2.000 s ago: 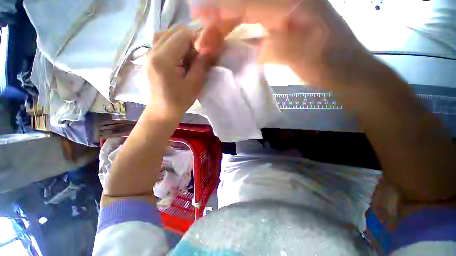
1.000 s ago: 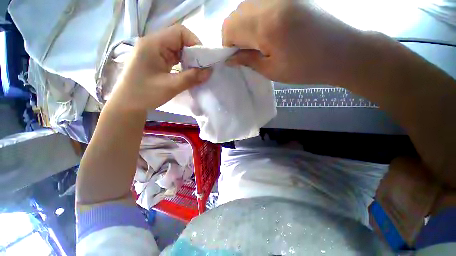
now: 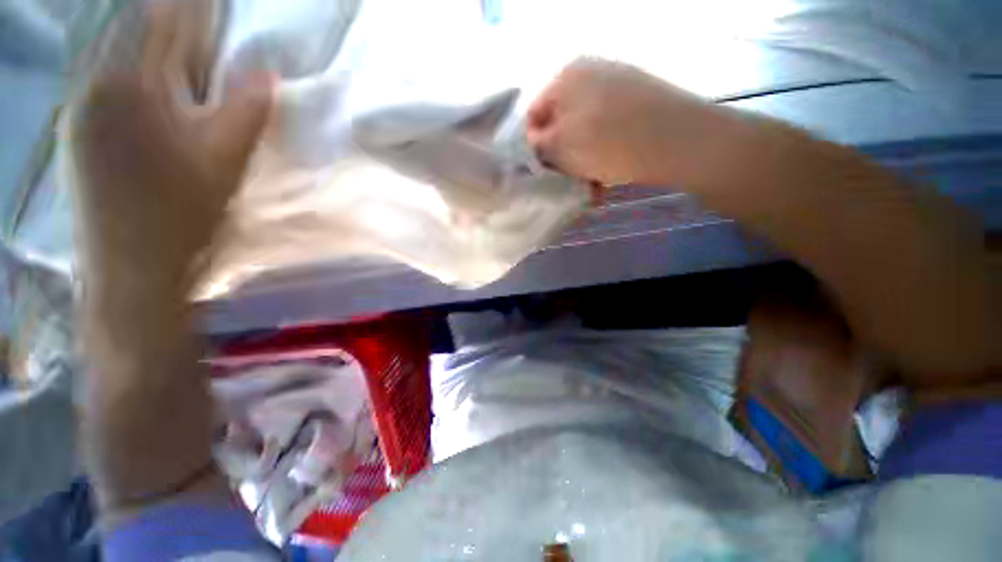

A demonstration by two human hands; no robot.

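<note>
A small white cloth piece (image 3: 472, 198) lies partly over the front of the machine table, its lower corner reaching the grey front edge. My right hand (image 3: 582, 126) is closed on the right side of this piece. My left hand (image 3: 181, 121) is blurred, at the upper left, with thumb and fingers apart over the large white garment cloth (image 3: 291, 33). No cloth is seen pinched in it. The needle and machine head are not in view.
The grey front edge (image 3: 659, 260) of the table crosses the view. Below it are a red plastic basket (image 3: 401, 401) holding crumpled white cloth (image 3: 291, 423), and a brown box with a blue strip (image 3: 791, 445) at right. Pale cloth covers the wearer's lap.
My left hand has let go of the small cloth piece and moved left. My right hand still holds the piece, now spread lower and flatter. The view has shifted.
</note>
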